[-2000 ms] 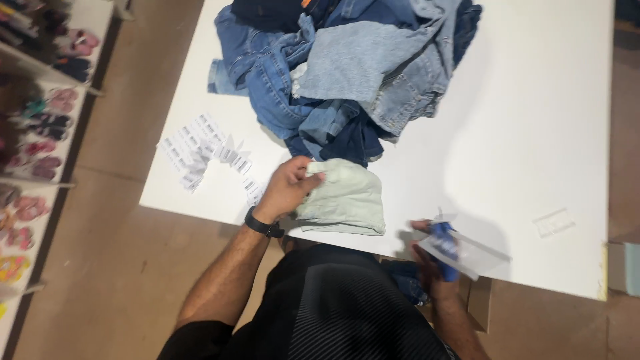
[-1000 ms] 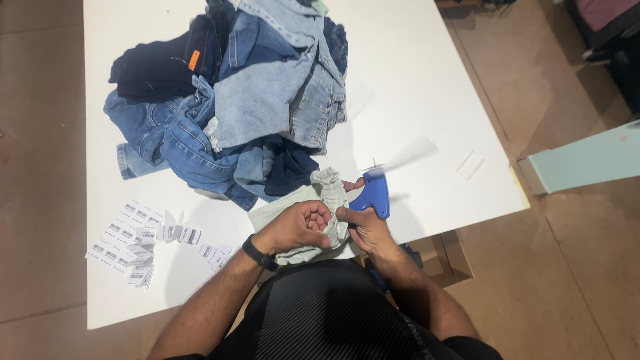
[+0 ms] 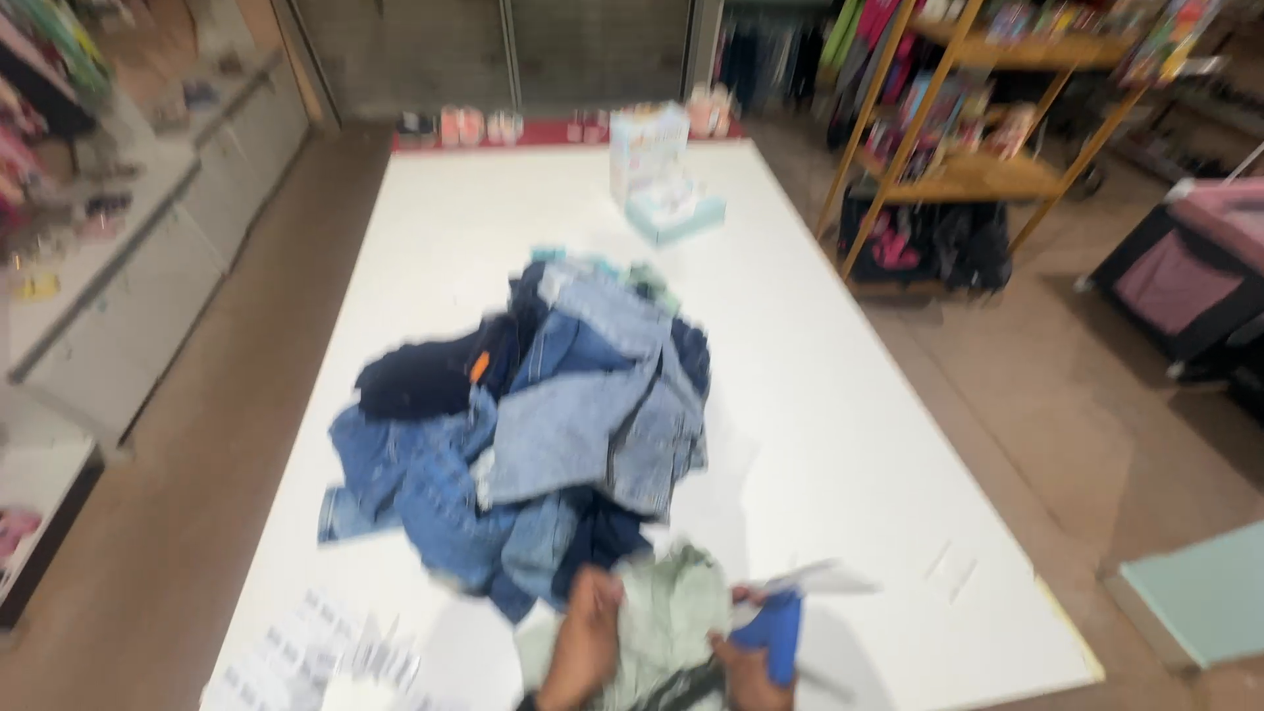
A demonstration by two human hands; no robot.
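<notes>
My left hand [image 3: 590, 632] grips the left side of a pale green garment [image 3: 667, 617] at the table's near edge. My right hand [image 3: 755, 657] holds a blue tagging gun [image 3: 780, 637] against the garment's right side; a blurred pale tag stands out from the tool. Beyond my hands lies a heap of denim clothes [image 3: 583, 425], light and dark blue, with an orange label on a dark piece. To the left of my left hand, printed paper tags [image 3: 326, 652] are spread on the white table.
On the white table [image 3: 839, 444] stand a box [image 3: 647, 153] and a flat light-blue box [image 3: 676, 212]. Small shoes [image 3: 462, 125] line the far red edge. Shelves of shoes run along the left; a wooden rack [image 3: 978, 178] and a pink and black playpen [image 3: 1175, 267] stand at right.
The view has tilted up over the whole table. Two seconds ago my right hand was apart from the folded green garment; now both hands are at it and it is bunched up.
</notes>
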